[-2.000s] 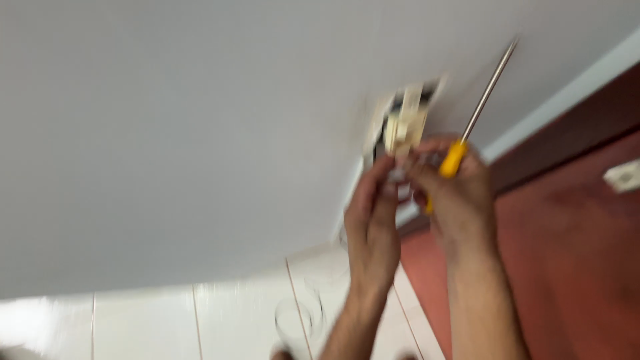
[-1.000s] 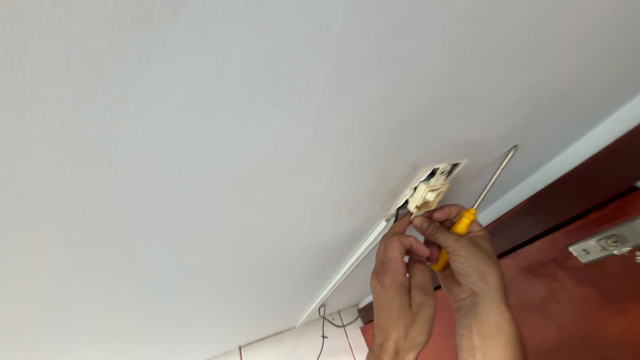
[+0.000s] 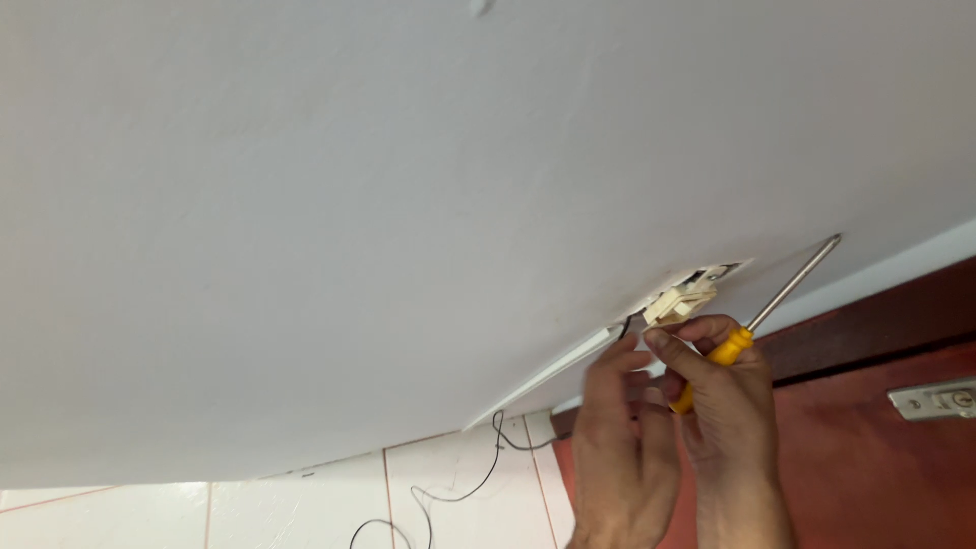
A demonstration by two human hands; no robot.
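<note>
A cream plastic switch or socket module (image 3: 679, 305) hangs tilted out of an opening in the wall, with dark wire (image 3: 627, 326) at its lower left. My right hand (image 3: 720, 381) holds a screwdriver by its yellow handle (image 3: 730, 347), the metal shaft (image 3: 794, 282) pointing up and right. The thumb and forefinger of that hand are at the module's lower edge. Just left of it, my left hand (image 3: 625, 435) is raised below the module and the wire, its fingers bent and blurred; whether they grip anything is unclear.
White cable trunking (image 3: 549, 374) runs down the wall from the opening. Thin black wire (image 3: 457, 499) lies in loops on the white floor tiles (image 3: 297, 511). At the right are a dark door frame (image 3: 869, 316) and a red door with a metal lock plate (image 3: 930, 399).
Both hands stay near the module, and the screwdriver remains in my right hand. My left hand has parted somewhat from my right since a second ago. The view has shifted.
</note>
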